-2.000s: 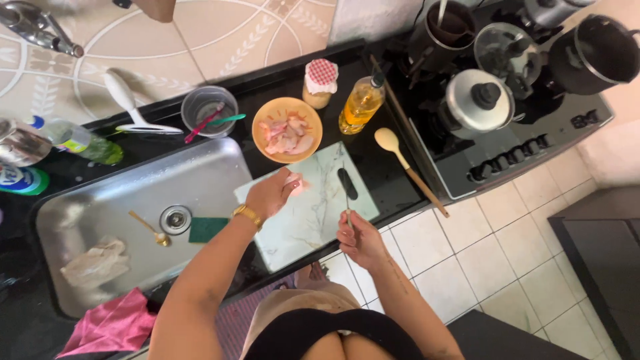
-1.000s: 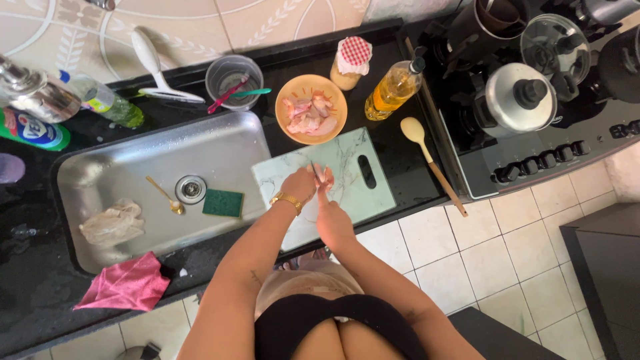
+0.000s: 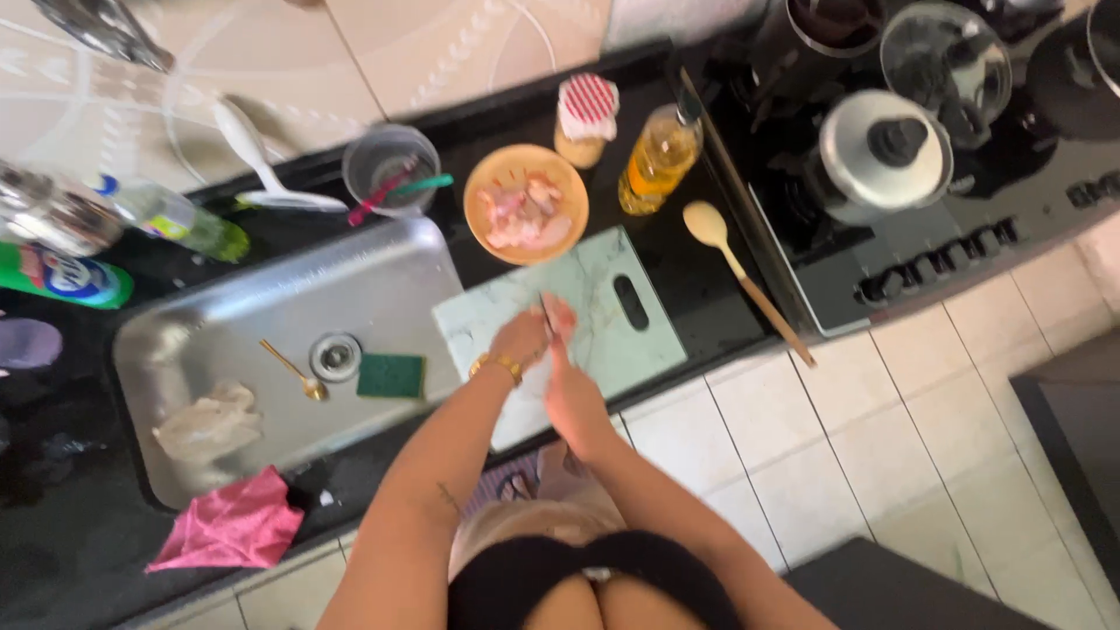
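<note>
A marbled glass-like cutting board (image 3: 604, 350) lies at the counter's front edge, overlapping the sink's right end. On it rests a piece of raw pink meat (image 3: 562, 317). My left hand (image 3: 522, 337), with a gold watch or bracelet at the wrist, holds the meat from its left side. My right hand (image 3: 573, 398) grips a knife (image 3: 548, 317), its handle hidden in my fingers and its narrow blade against the meat. Just behind the board, an orange bowl (image 3: 479, 236) holds several pieces of raw meat.
Left of the board is a steel sink (image 3: 289, 289) with a green sponge (image 3: 391, 376) and gold spoon (image 3: 302, 376). A pink cloth (image 3: 232, 525) lies at its front. An oil bottle (image 3: 661, 162), lidded jar (image 3: 584, 122) and wooden-handled spoon (image 3: 744, 276) stand or lie near the stove (image 3: 840, 280).
My right hand, apart from the left at the board's right side two seconds ago, has come left with the knife to the meat by my left hand.
</note>
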